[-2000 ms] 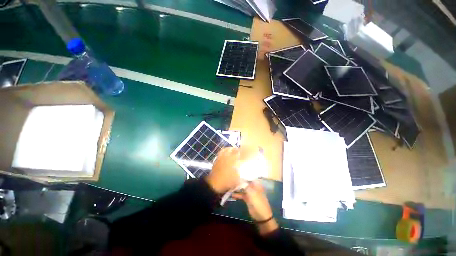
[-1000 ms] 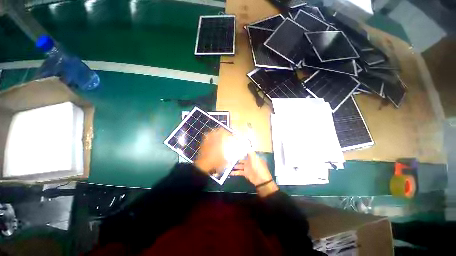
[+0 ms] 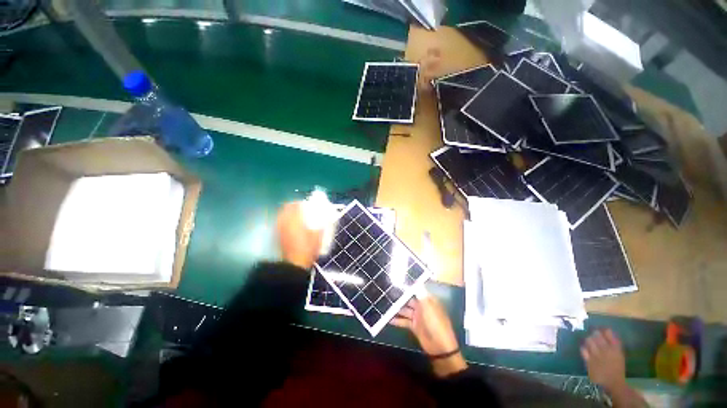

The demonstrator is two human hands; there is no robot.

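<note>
A solar panel [image 3: 371, 267] with pale grid lines and a white frame is tilted over a second panel [image 3: 328, 301], which shows at its left and top. My right hand [image 3: 430, 325] grips the upper panel at its lower right edge, fingers partly beneath it. My left hand [image 3: 298, 236] is at the panel's upper left with a bright white rag [image 3: 319, 209] at its fingertips; glare hides the exact grip. A stack of white sheets [image 3: 520, 267] lies right of my right hand.
Overlapping panels [image 3: 574, 118] lie on cardboard [image 3: 421, 171] at right; one panel [image 3: 387, 92] lies behind. An open carton [image 3: 188, 227] and a bottle [image 3: 179, 123] are at left. Another person's hand [image 3: 604, 357] is near a tape roll [image 3: 674, 360] at lower right.
My left hand with the rag has moved from over the panel to its upper left side. The panel sits further right over the lower one. Another person's hand has appeared at lower right.
</note>
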